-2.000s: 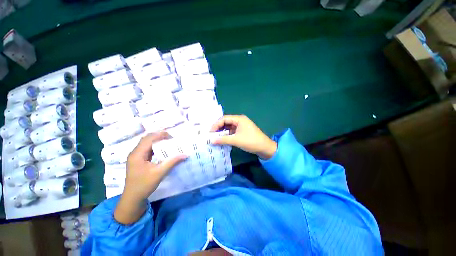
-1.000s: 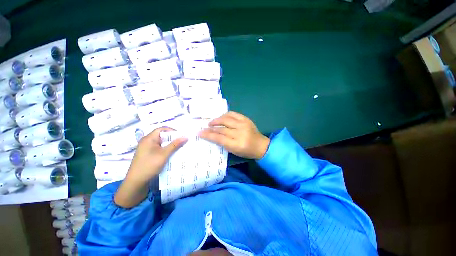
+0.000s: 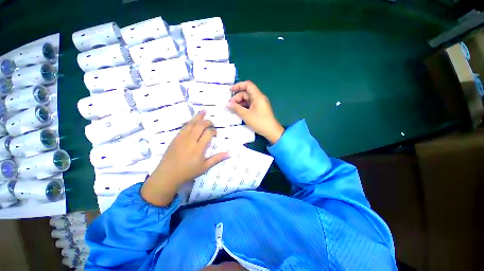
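White cylindrical units (image 3: pixel 158 93) lie in three columns in front of me, with small black slots on their sides. A printed label sheet (image 3: pixel 233 172) lies at the near right of the columns, partly under my left hand (image 3: pixel 186 153). My left hand has its fingers spread over the units and its thumb over the sheet. My right hand (image 3: pixel 255 110) is at the right end of a unit in the right column, thumb and forefinger close together. Whether a label is at its fingertips cannot be made out.
More units with dark glass ends (image 3: pixel 33 119) lie on a white tray sheet (image 3: pixel 61 200) at the left. Stacked units (image 3: pixel 69 238) show below the bench edge. Small white scraps (image 3: pixel 338 104) lie on the green mat (image 3: pixel 308 69). A cardboard box (image 3: pixel 460 66) stands at the far right.
The label sheet has gone from being held by both hands to lying tilted at the near right. My left hand has moved over the units. My right hand has moved up to the right column.
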